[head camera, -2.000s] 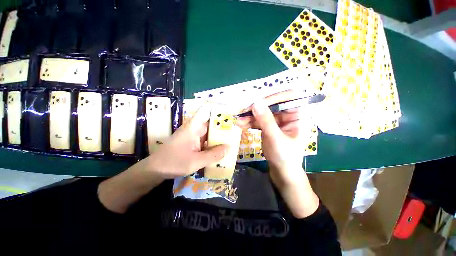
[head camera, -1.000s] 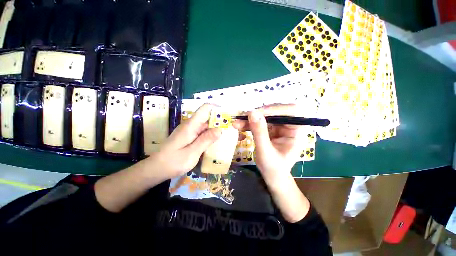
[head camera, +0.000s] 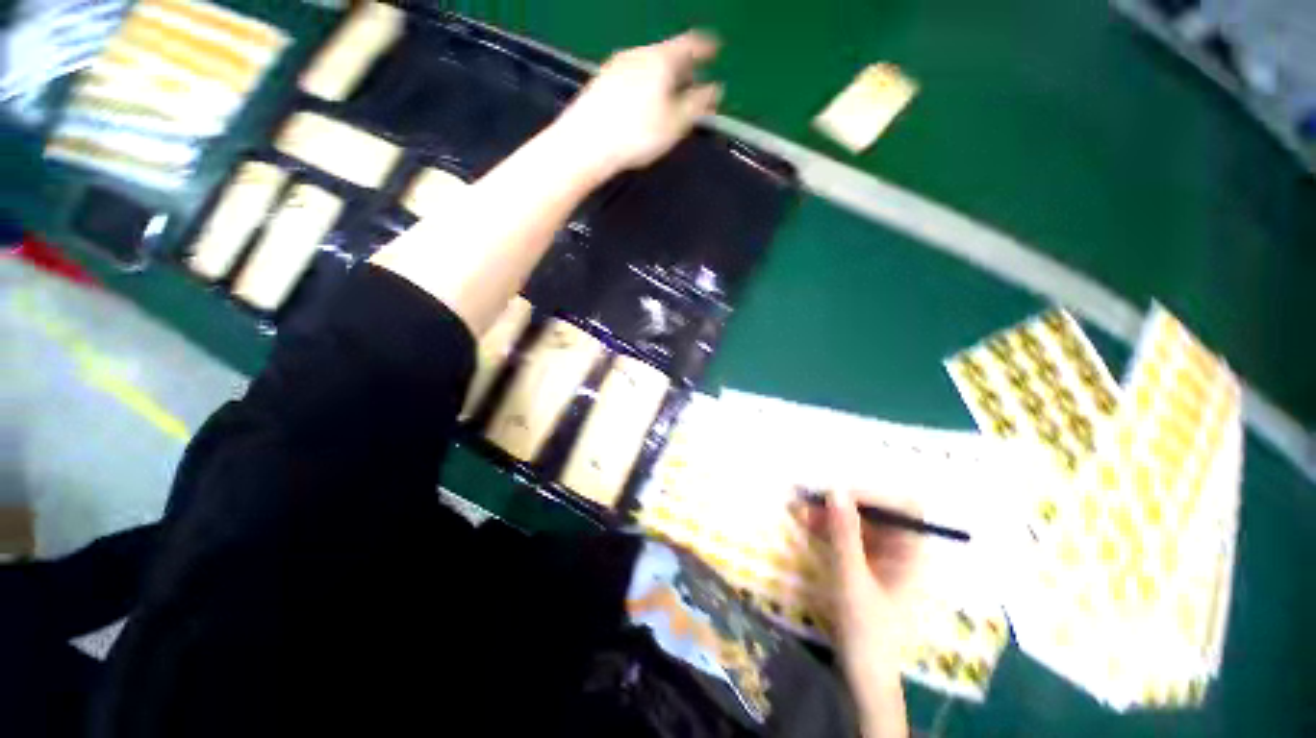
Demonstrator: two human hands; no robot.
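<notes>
My left hand is stretched over the far edge of the black blister tray, slightly blurred, fingers apart, with nothing seen in it. A cream-gold phone-shaped piece lies on the green bench beyond the tray, to the right of that hand. More such pieces sit in tray pockets; my left arm covers part of the tray. My right hand holds the black tweezers over the white sticker sheet, which has yellow patches. The tweezers' tip is blurred.
A fanned pile of sticker sheets lies at the right, partly over a black-dot sheet. Another stack of yellow-striped sheets is at the upper left. A pale strip crosses the bench. A crumpled clear bag lies near my body.
My left hand has left the phone-shaped piece it held and moved forward and left across the tray. A piece now shows on the far bench. The view has turned; my right hand keeps the tweezers.
</notes>
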